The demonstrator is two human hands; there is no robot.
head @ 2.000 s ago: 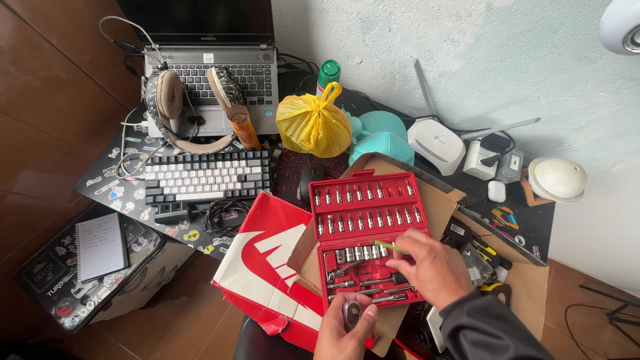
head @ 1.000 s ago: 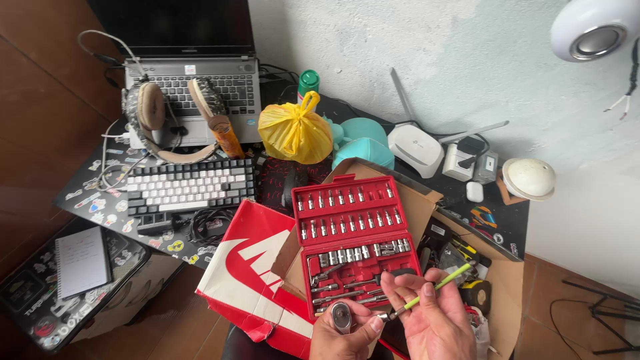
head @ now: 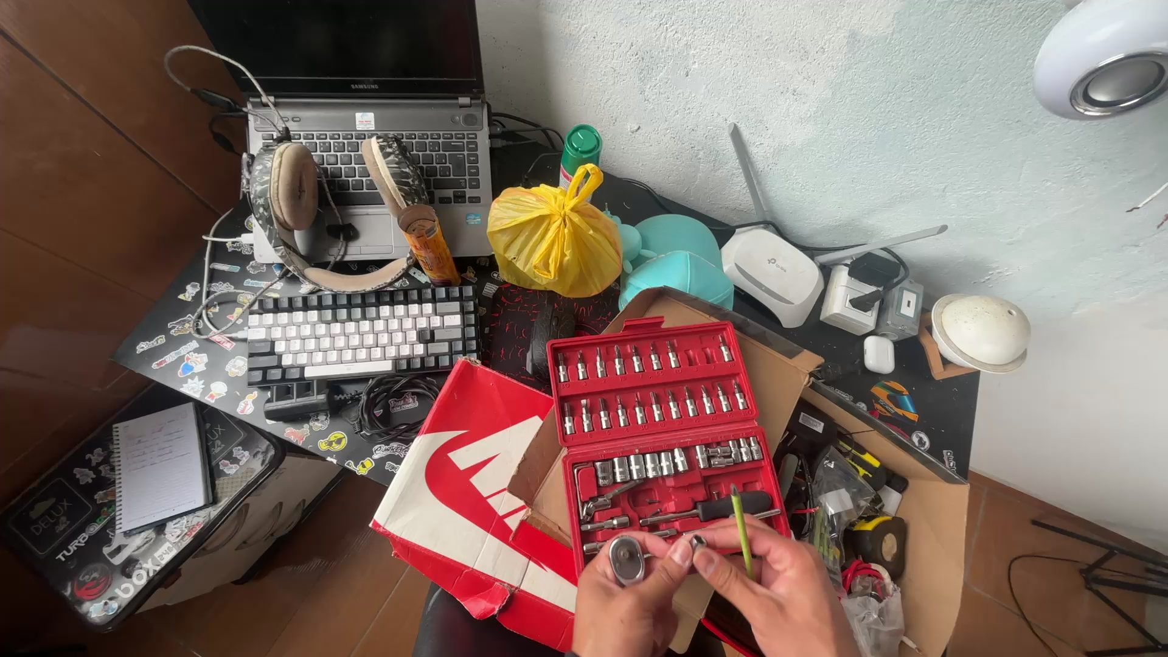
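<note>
A metal ratchet handle (head: 627,559) is in my left hand (head: 625,598), its round head facing up between the fingers. Close beside it, my right hand (head: 776,584) pinches a small metal socket (head: 698,543) between thumb and forefinger, and a green pencil-like stick (head: 741,534) stands up between its fingers. Under and behind both hands lies the opened red tool case (head: 657,438), with rows of screwdriver bits in its lid and sockets, a black-handled driver (head: 735,505) and metal bars in the lower half. My hands hide the case's near edge.
A cardboard box (head: 940,547) with black and yellow tape and wires is at right. A red and white box lid (head: 484,484) lies left of the case. Behind are a laptop (head: 365,109), keyboard (head: 360,333), yellow plastic bag (head: 552,237) and white router (head: 771,274).
The green stick, lying slanted to the right in my right hand a second ago, now stands nearly upright. My right hand has gone from above the case to beside my left hand.
</note>
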